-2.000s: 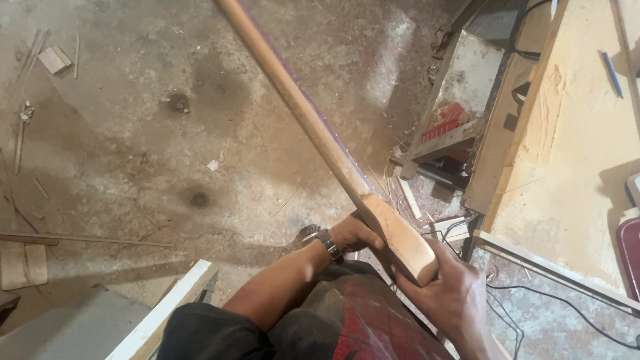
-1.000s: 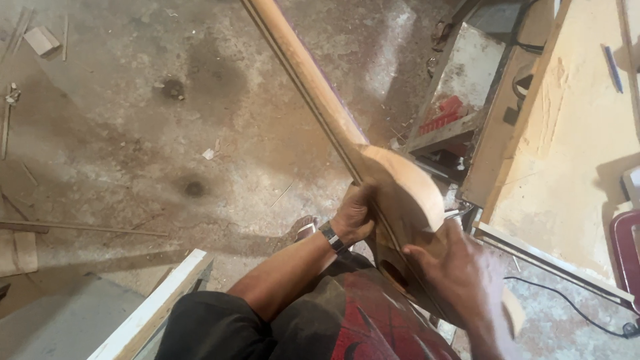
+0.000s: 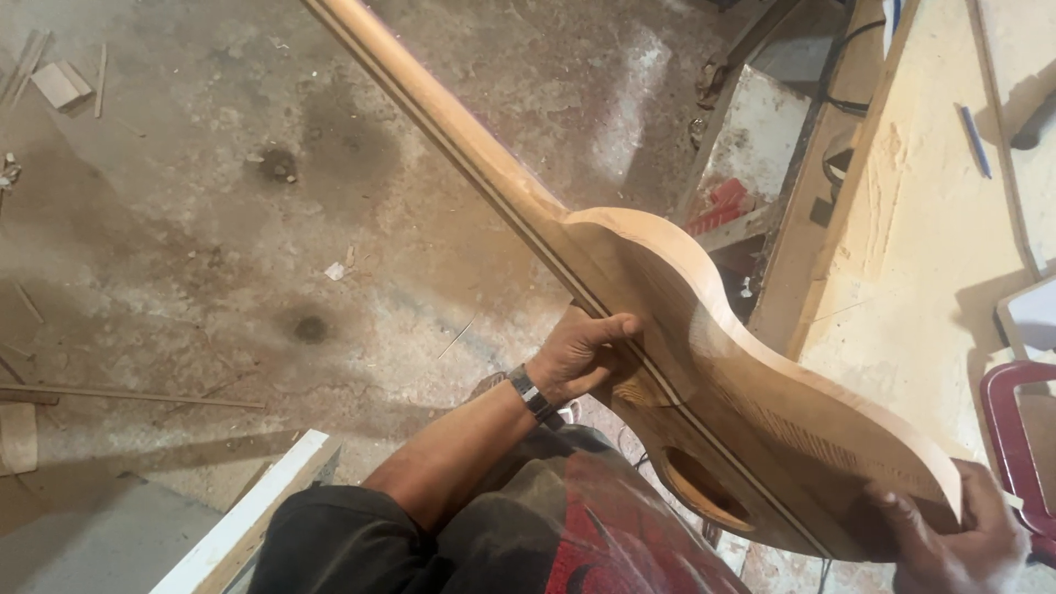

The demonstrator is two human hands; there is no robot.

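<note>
A wooden guitar-shaped instrument body (image 3: pixel 742 396) with a long neck (image 3: pixel 445 107) lies slantwise across the view, its neck running to the upper left. A light stripe with dark edges runs along the neck and body, and an oval opening (image 3: pixel 705 487) shows near the lower edge. My left hand (image 3: pixel 582 351), with a watch on the wrist, grips the body near the neck joint, thumb on the broad face. At the wide lower end, my right hand (image 3: pixel 957 528) holds the rim, its thumb on the face and fingers around the edge.
A wooden workbench (image 3: pixel 907 206) at the right bears a blue pen (image 3: pixel 975 142) and a dark red metal frame (image 3: pixel 994 412). Left of the bench is a red plastic item (image 3: pixel 726 206). Wood offcuts (image 3: pixel 62 85) lie on the concrete floor; a white-edged board (image 3: pixel 247 511) stands at lower left.
The instrument has turned from a narrow side view to show its broad face. My right hand has moved right to the body's far end; my left hand stays near the neck joint.
</note>
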